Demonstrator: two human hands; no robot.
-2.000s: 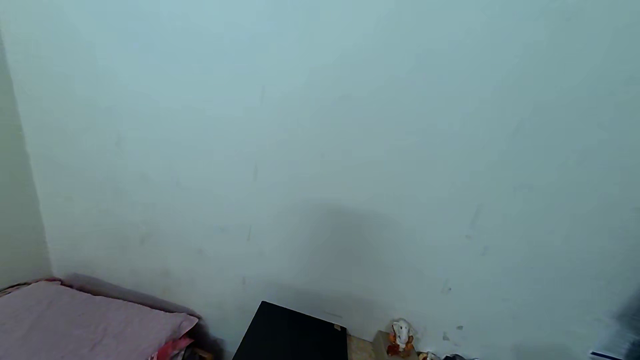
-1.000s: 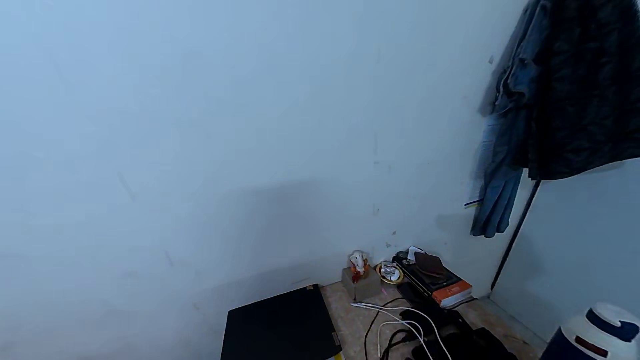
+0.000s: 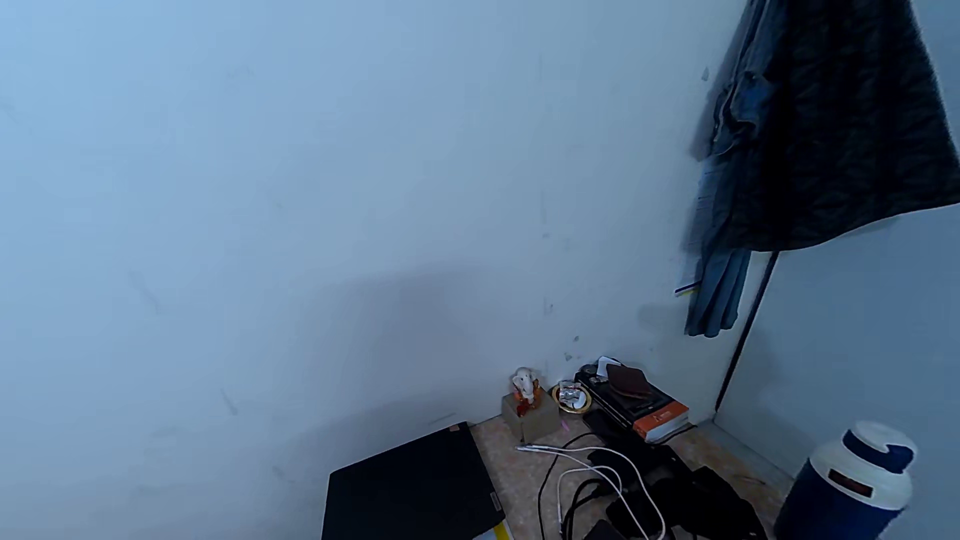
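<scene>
Neither my left hand nor my right hand shows in the head view, so what they hold or touch is hidden. Low in the middle lies a closed black laptop [image 3: 412,491]. Right of it, a small white and orange figurine [image 3: 525,390] stands on a box [image 3: 532,420], with a small gold-rimmed dish [image 3: 571,397] close by. A thick book [image 3: 660,420] lies near the wall with a brown wallet-like item [image 3: 628,381] on top. White cables [image 3: 630,469] and black cables run over the tabletop beside dark items that I cannot make out.
A blue and white insulated jug [image 3: 847,487] stands at the lower right. Dark clothing [image 3: 840,127] and a blue garment [image 3: 720,292] hang at the upper right, near the room's corner. A pale wall [image 3: 300,187] fills most of the view behind the speckled tabletop [image 3: 499,450].
The view has swung to the right, bringing the hanging clothes, book, cables and jug into sight. The pink cloth-covered surface seen at the left two seconds ago is out of frame.
</scene>
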